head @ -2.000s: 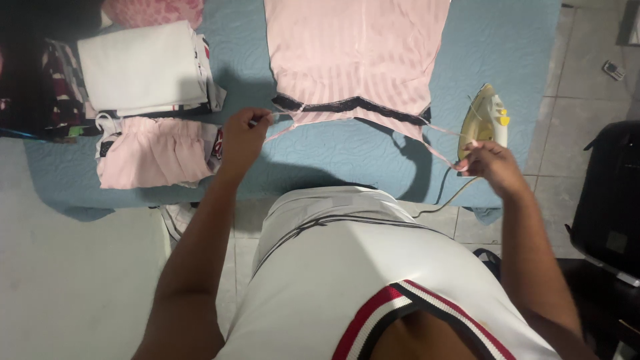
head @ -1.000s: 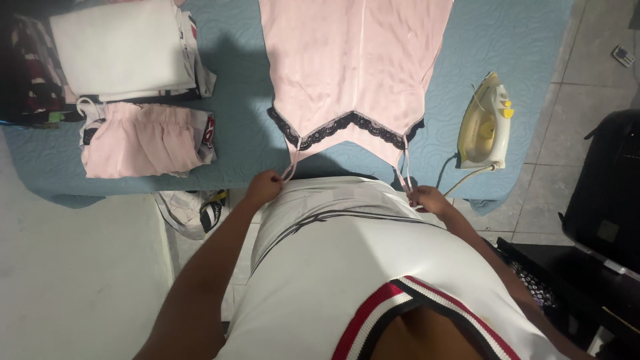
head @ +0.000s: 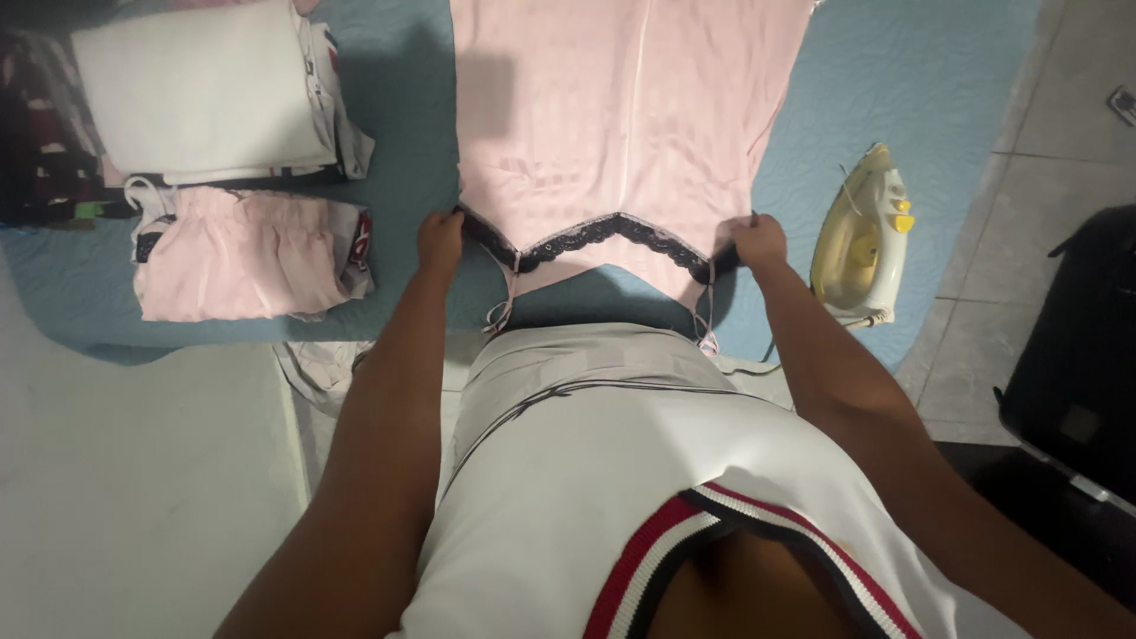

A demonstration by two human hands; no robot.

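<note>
A pink satin-like garment point(head: 612, 115) with black lace trim and thin straps lies spread on a blue quilted cover point(head: 941, 115), its strap end toward me. My left hand point(head: 441, 241) pinches the garment's left edge at the lace. At the opposite lace corner, my right hand point(head: 760, 241) grips the right edge. The straps hang loose between my hands, near my waist. To the right of my right hand, a white and yellow clothes iron point(head: 861, 240) rests on the cover, its tip pointing away from me and its cord trailing off the near edge.
Left of the garment sit a folded white cloth point(head: 204, 89) and folded pink clothing with a gathered waistband point(head: 240, 253). Dark patterned fabric point(head: 44, 133) lies at the far left. A black case point(head: 1078, 355) stands right of the bed-like surface, by the tiled floor point(head: 976, 355).
Both hands have let go of the straps and now hold the garment's lace corners. A second ago the straps were pulled toward my body; now they lie slack.
</note>
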